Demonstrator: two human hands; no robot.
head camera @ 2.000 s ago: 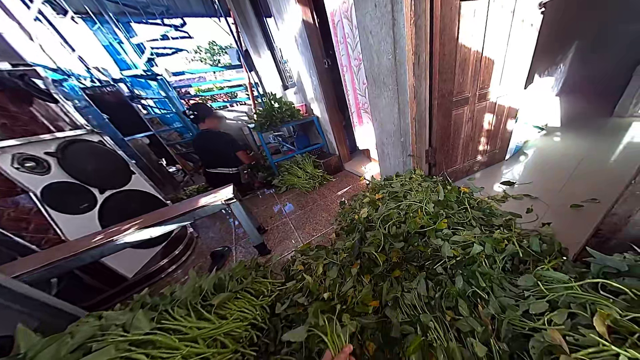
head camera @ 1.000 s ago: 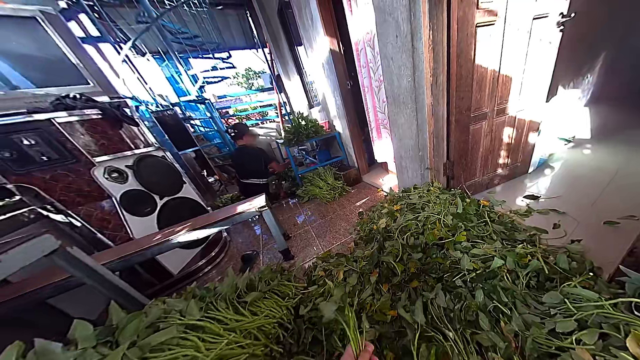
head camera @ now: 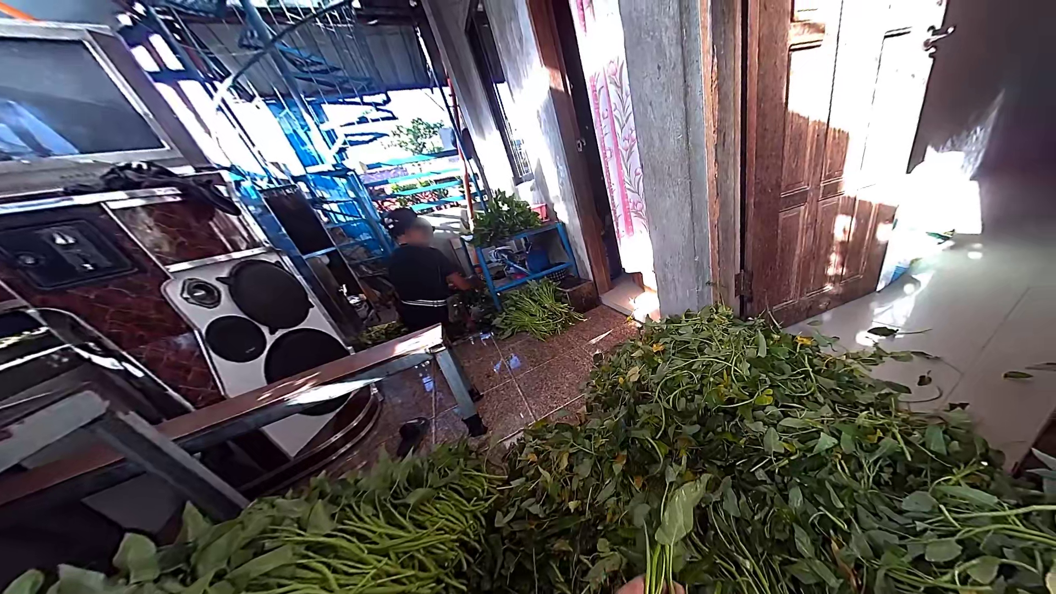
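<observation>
My right hand (head camera: 649, 586) shows only as fingertips at the bottom edge, right of the middle. It is closed around a few thin green stems, and a broad leaf (head camera: 680, 513) stands up from them. Behind and around it lies a large heap of leafy greens with slender stems (head camera: 742, 412). To its left, more greens lie with their pale stems side by side (head camera: 396, 528). The rest of my right hand is cut off by the frame, and my left hand is out of view.
A wooden bench (head camera: 305, 384) with metal legs stands at the left, before a speaker cabinet (head camera: 247, 330). Farther back, a person in dark clothes (head camera: 421, 272) is low down near a blue rack (head camera: 528, 268) and another pile of greens (head camera: 538, 311). A wooden door (head camera: 813, 190) stands at the right.
My right hand, still closed on stems, has moved to the right along the bottom edge. A broad leaf now stands upright above it. The view has turned somewhat to the left.
</observation>
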